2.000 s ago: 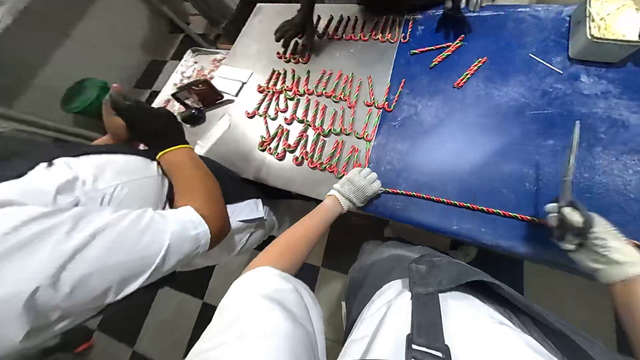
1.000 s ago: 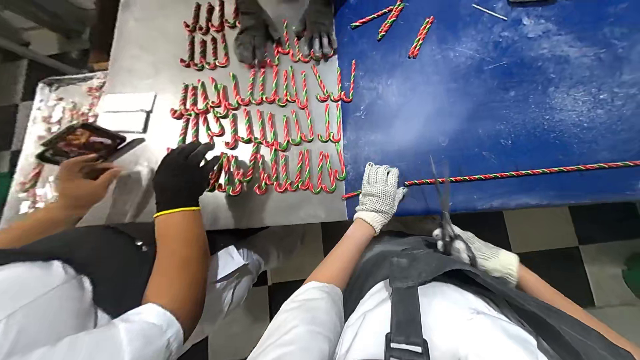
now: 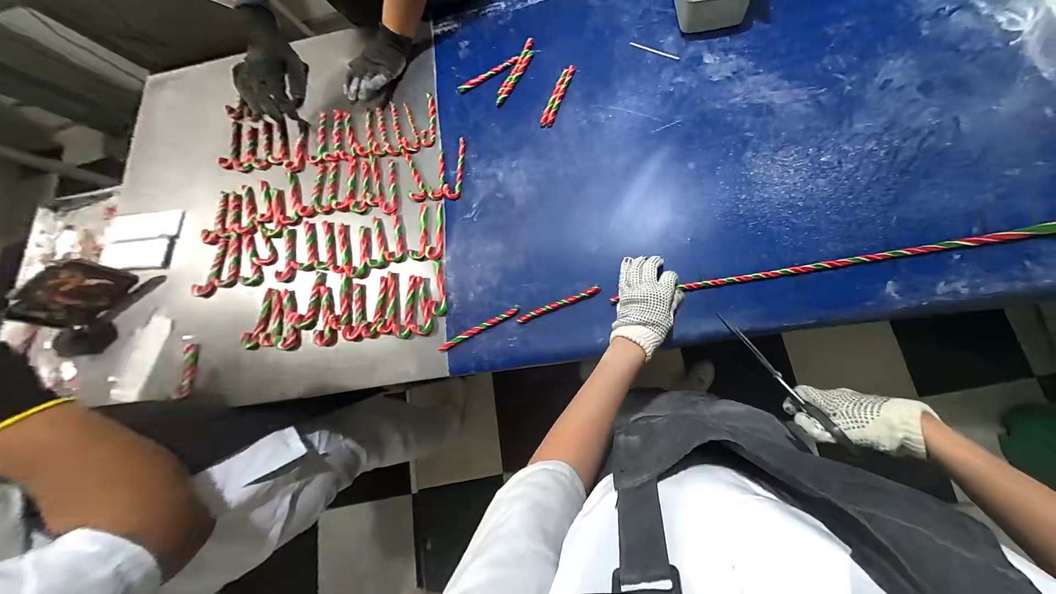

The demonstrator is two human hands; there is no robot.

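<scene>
My left hand [image 3: 648, 301], in a white dotted knit glove, lies over the end of a long red and green striped candy rope [image 3: 874, 254] on the blue table surface [image 3: 742, 190]. The rope runs off to the right edge of the view. My right hand [image 3: 858, 419], gloved alike, grips long-bladed metal scissors [image 3: 763, 359] in front of the table edge, below the rope and not touching it. Left of my left hand lie two short cut candy sticks, one [image 3: 559, 304] close by and one [image 3: 480, 328] reaching the steel part of the table.
Rows of hooked candy canes [image 3: 355, 247] cover the steel tabletop [image 3: 177, 132]. A co-worker's dark-gloved hands [image 3: 272, 74] are at its far side; another person's arm is at lower left. Loose sticks [image 3: 557, 96] and a grey container [image 3: 711, 15] lie further back.
Two short cut sticks now lie left of my left hand, where the frame from one second ago shows none. The co-worker's dark-gloved hands have moved apart.
</scene>
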